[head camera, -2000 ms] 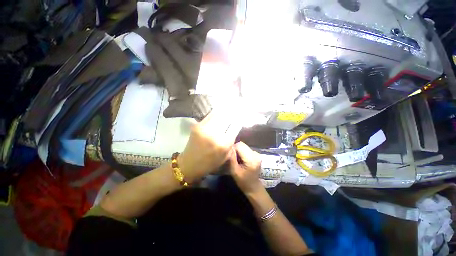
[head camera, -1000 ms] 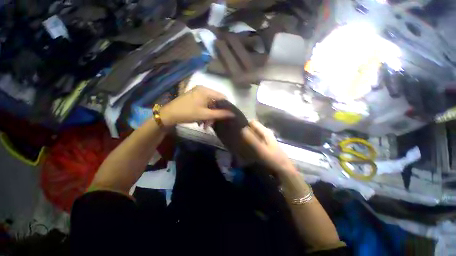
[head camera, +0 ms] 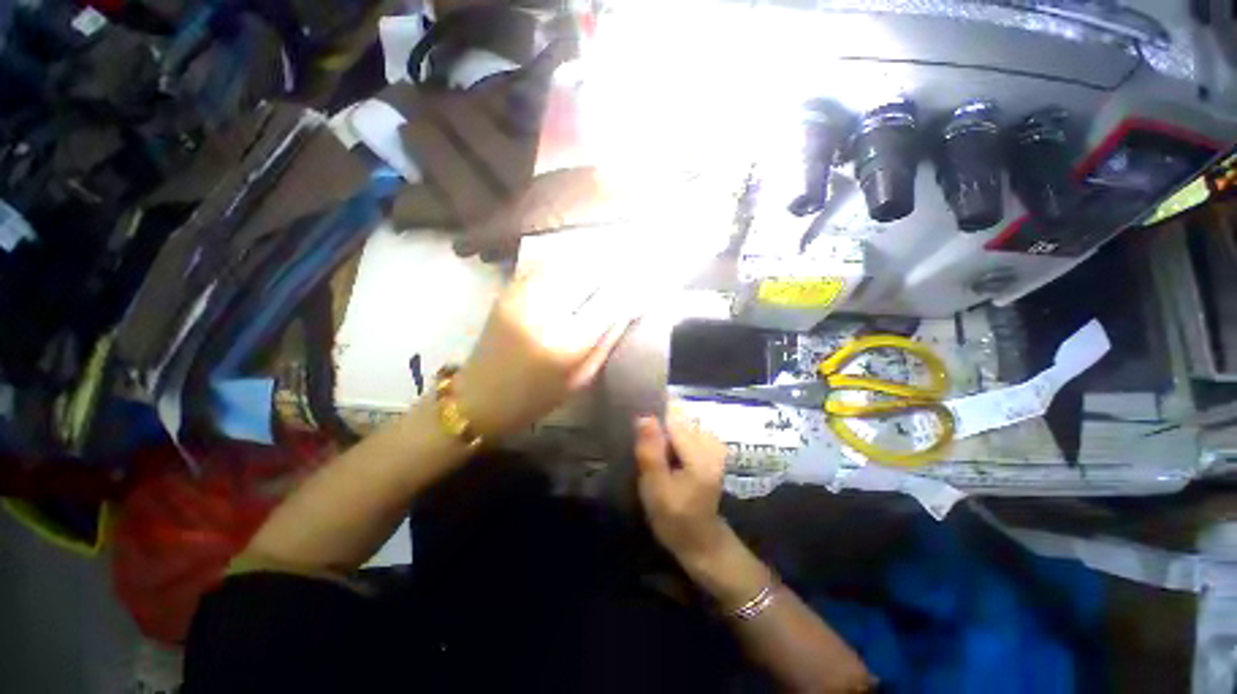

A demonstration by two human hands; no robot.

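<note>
A dark grey-brown fabric piece (head camera: 635,380) lies at the front of the overlock machine (head camera: 936,258), near the lamp glare. My left hand (head camera: 543,355) rests over its upper part, fingers partly washed out by glare. My right hand (head camera: 682,477) pinches its lower right edge between thumb and fingers. The presser foot and needle are hidden in the glare. Yellow-handled scissors (head camera: 885,399) lie on the table to the right, blades pointing at the piece.
A white strip (head camera: 1038,386) lies by the scissors. Layered brown and blue fabric pieces (head camera: 224,251) are piled at left. A red plastic bag (head camera: 183,542) is at lower left, blue cloth (head camera: 977,610) below the table at right. Black tension knobs (head camera: 889,163) stand on the machine.
A second ago both hands held a dark piece over the lap, left of the machine. The hands are now at the machine front, and the view has shifted back towards the lamp.
</note>
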